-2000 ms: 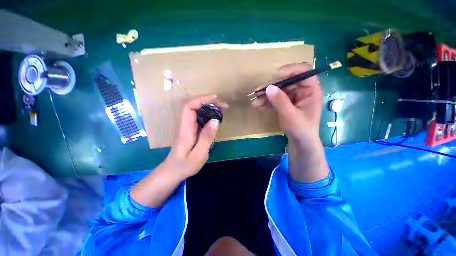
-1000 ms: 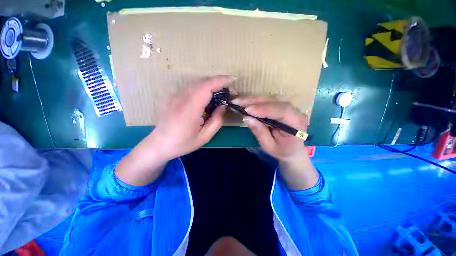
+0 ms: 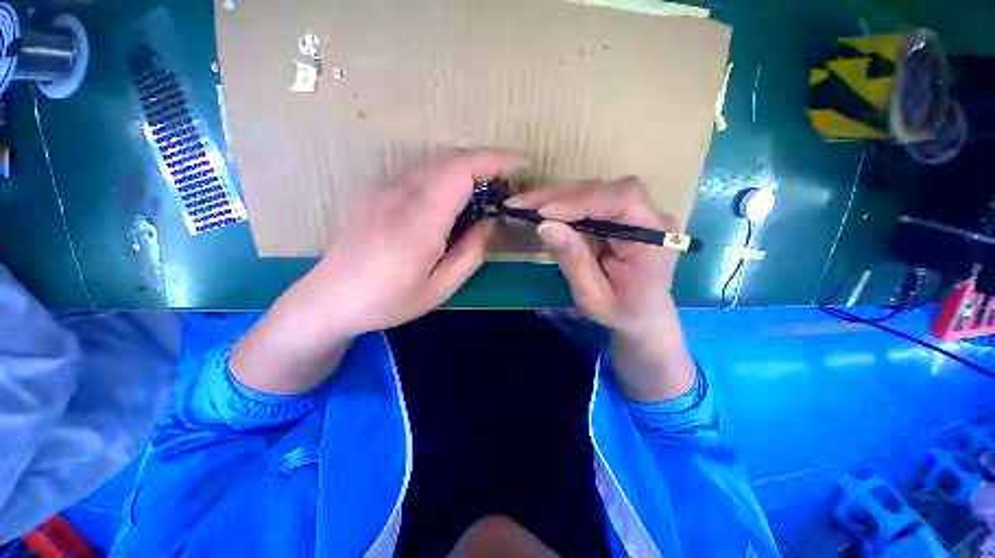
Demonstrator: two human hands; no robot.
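My left hand (image 3: pixel 406 245) holds a small round dark case (image 3: pixel 478 207) between thumb and fingers, above the near edge of the cardboard sheet (image 3: pixel 360 153). My fingers cover much of the case, and its inside is too small to read. My right hand (image 3: pixel 616 251) grips thin black tweezers (image 3: pixel 611 228) like a pen. Their pale-tagged end points right and their tip is at the case; whether it grips a part cannot be told.
A parts strip (image 3: pixel 191 164) lies left of the cardboard, with a solder wire reel (image 3: pixel 49 55) at the far left. A white disc with a lead (image 3: pixel 754 204) is on the right, beyond it hazard tape (image 3: pixel 856 87). Another person's sleeve (image 3: pixel 66 403) is at left.
The right hand has brought the tweezers from over the cardboard's right part to the case in the left hand. Since a second ago the tweezers lie flatter. The view has shifted.
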